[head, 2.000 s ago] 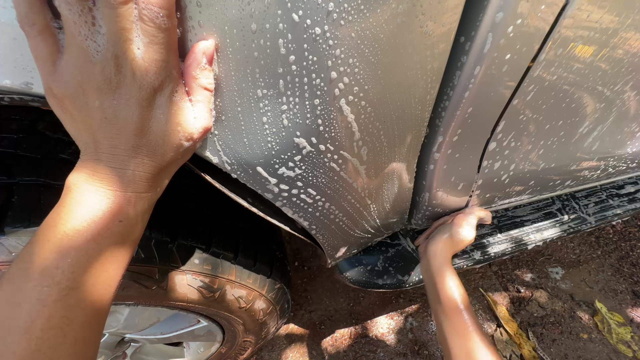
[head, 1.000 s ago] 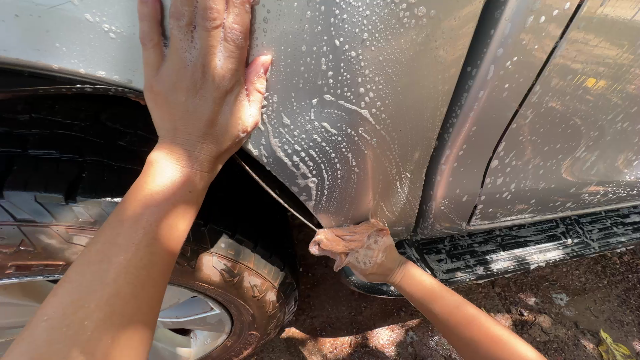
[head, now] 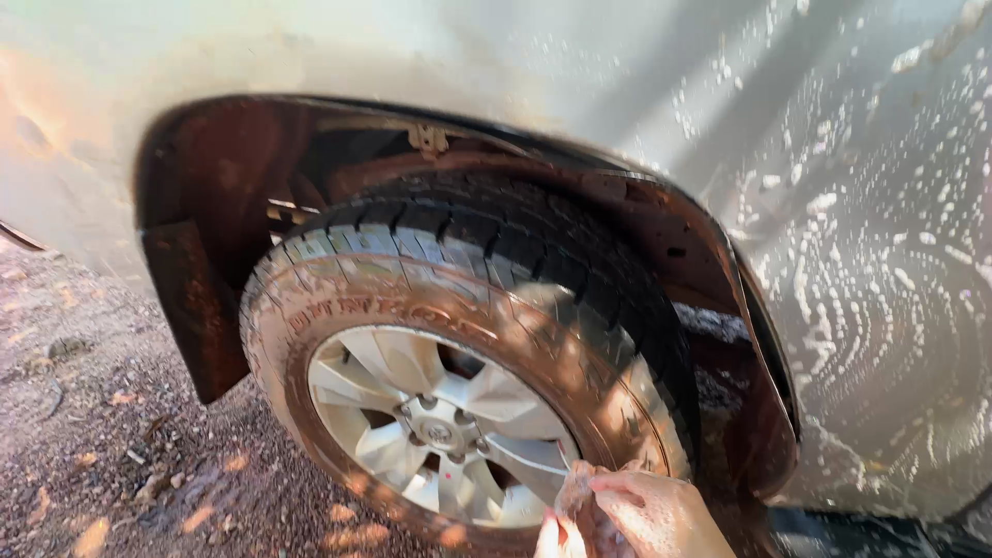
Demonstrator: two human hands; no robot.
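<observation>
A wet, soapy cloth (head: 583, 500) is bunched between my two hands low in the view, in front of the lower right part of the wheel. My right hand (head: 655, 511), covered with suds, grips it from the right. Only the fingers of my left hand (head: 562, 536) show at the bottom edge, pinching the cloth from the left. Behind them stand the silver alloy wheel rim (head: 439, 434) and a tyre (head: 364, 298) with brown dirt on its sidewall. White foam streaks cover the silver body panel (head: 876, 310) at the right.
The wheel arch (head: 717, 225) curves over the tyre, with a dark mud flap (head: 186, 310) hanging at its left end. Gravelly ground (head: 132, 449) lies at the lower left. Part of a dark side step (head: 845, 535) shows at the lower right.
My left hand has left the body panel and my right hand the panel's lower corner; both are now together at the cloth before the wheel. The view has swung left.
</observation>
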